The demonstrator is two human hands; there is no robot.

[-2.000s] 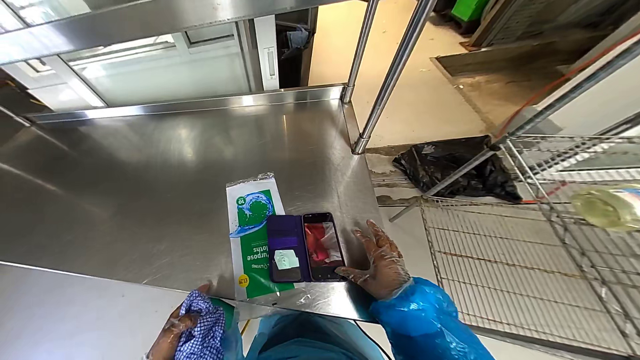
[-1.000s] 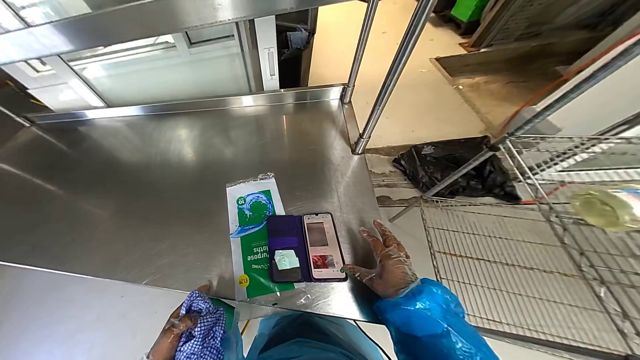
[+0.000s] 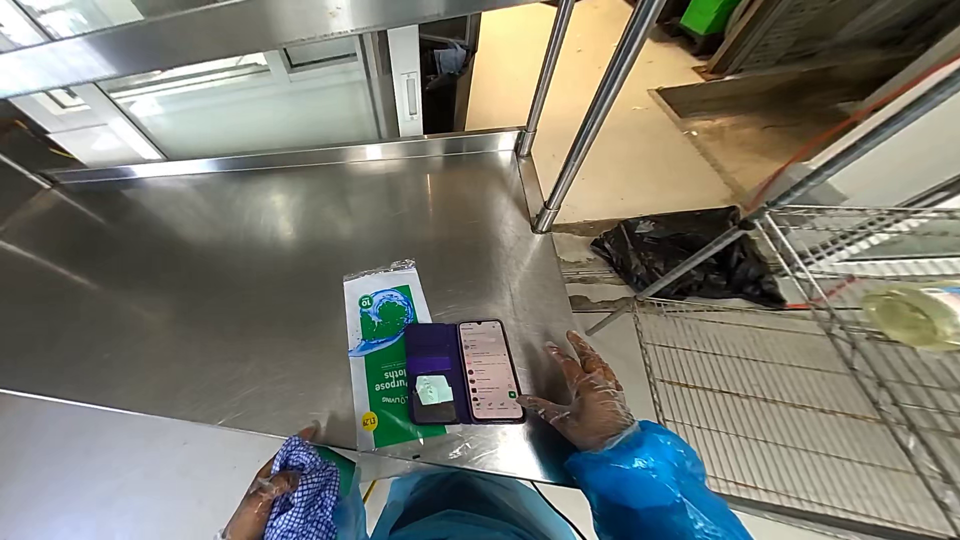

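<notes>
A smartphone (image 3: 491, 371) in an unfolded purple wallet case (image 3: 433, 360) lies on the stainless steel table (image 3: 225, 300), partly over a green and white plastic cloth packet (image 3: 382, 322). A pale paper piece sits in the case's flap. My right hand (image 3: 592, 401), in a clear disposable glove and blue plastic sleeve, has its fingers apart, with the thumb at the phone's lower right edge; it holds nothing. My left hand (image 3: 274, 491), also gloved, grips a blue checked cloth (image 3: 304, 487) at the table's front edge. Part of a green and clear plastic item shows beside the cloth.
Steel posts (image 3: 592, 120) rise at the table's right back corner, and a steel shelf (image 3: 225, 30) spans above the back. Right of the table are a wire rack (image 3: 757, 390) with a bottle of yellowish liquid (image 3: 904, 315) and a black plastic bag (image 3: 697, 255) on the floor.
The phone's screen has changed from a dark view with a red image to a light page, and now to a light list. Both hands stay in nearly the same places.
</notes>
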